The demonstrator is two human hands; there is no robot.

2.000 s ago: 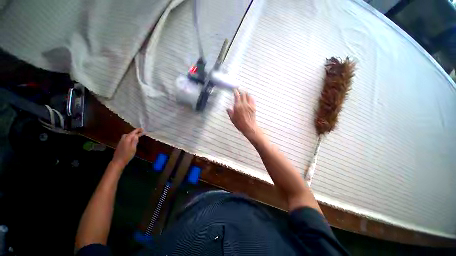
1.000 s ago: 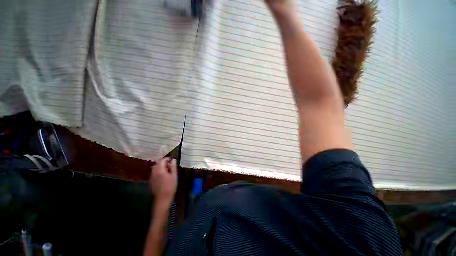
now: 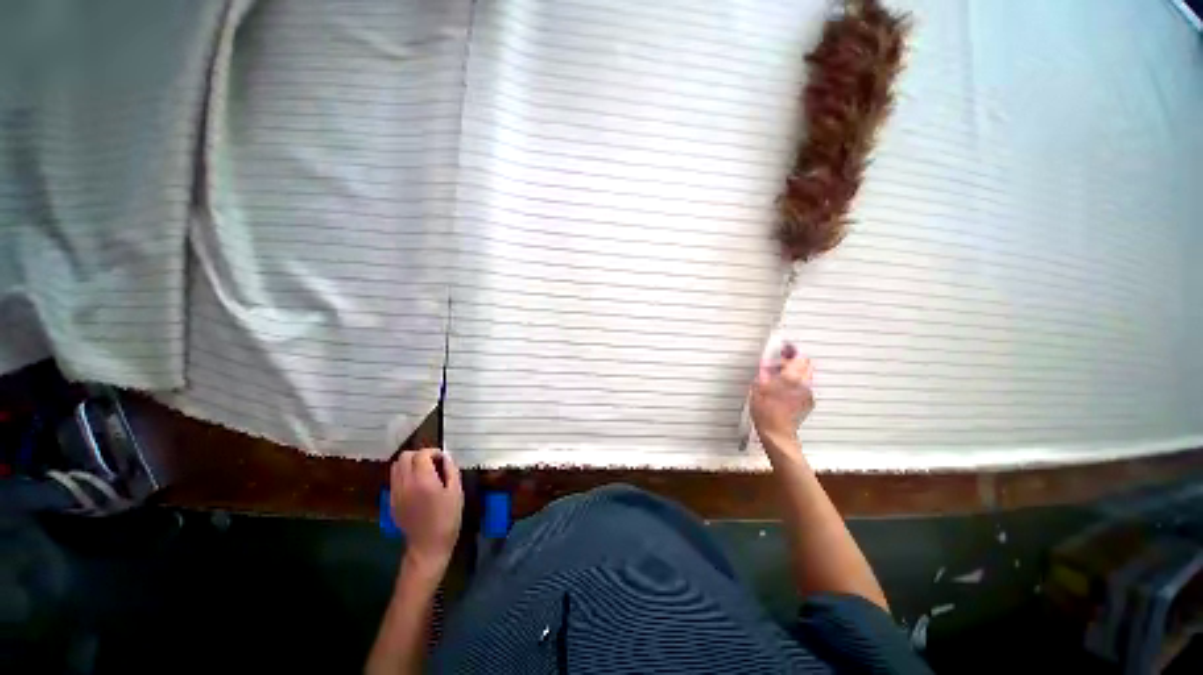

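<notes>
Cream striped fabric [image 3: 620, 237] covers the table, with a cut line running across it away from me. Left of the cut it lies in folds. My left hand [image 3: 428, 501] is at the near edge beside the cut, fingers curled at the fabric's corner; whether it pinches cloth is hard to tell. The feather duster [image 3: 839, 125] lies on the fabric at the right, brown feathers away from me, white handle towards me. My right hand [image 3: 784, 396] is closed around its handle.
The brown table edge [image 3: 290, 477] runs along the near side. Blue end pieces [image 3: 496, 514] of the rail stick out by my left hand. A metal part [image 3: 112, 442] is at the far left. Boxes [image 3: 1135, 593] and scraps are on the dark floor at the right.
My right hand has come back from the far side of the fabric to the duster's handle. The cutter has gone out of view. The cut line now shows from the near edge. My left hand stays near the cut.
</notes>
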